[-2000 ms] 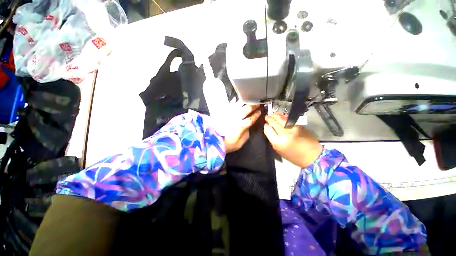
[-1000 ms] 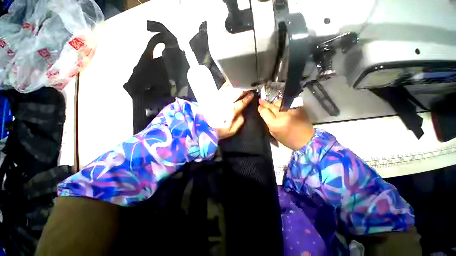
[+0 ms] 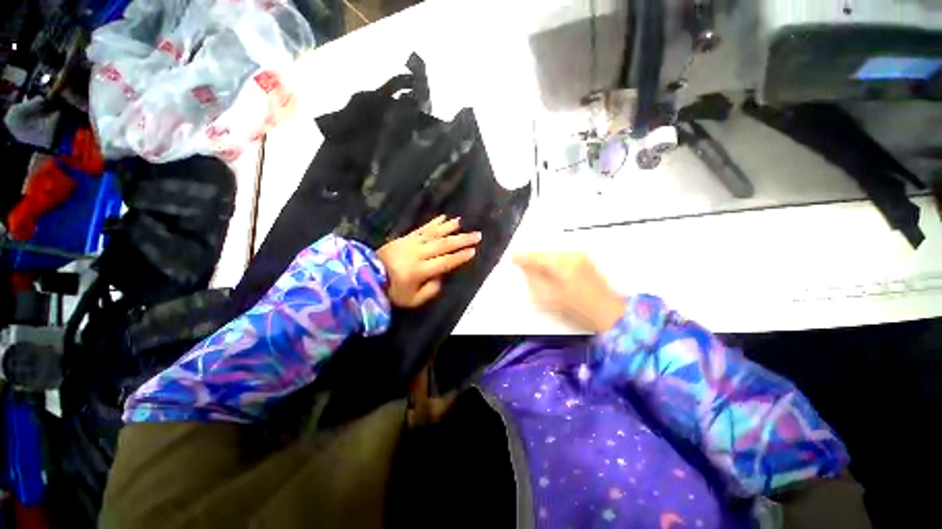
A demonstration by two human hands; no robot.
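The black and camouflage padded piece (image 3: 377,176) lies on the white table left of the sewing machine's needle area (image 3: 599,145) and hangs over the front edge towards my lap. My left hand (image 3: 426,258) rests flat on it with fingers spread, not gripping. My right hand (image 3: 566,287) is beside the piece, over the bare table in front of the needle area. It is blurred, its fingers look curled, and I cannot tell if it holds anything.
A crumpled clear plastic bag (image 3: 191,83) with red marks lies at the upper left. Dark camouflage pieces (image 3: 176,222) are piled at the left by a blue bin (image 3: 93,217) with red items. A loose black webbing piece (image 3: 852,155) lies right of the needle under the screen (image 3: 899,68).
The padded piece has come away from the needle and moved left. My left hand has moved left onto its top. My right hand has drawn back from the needle towards me.
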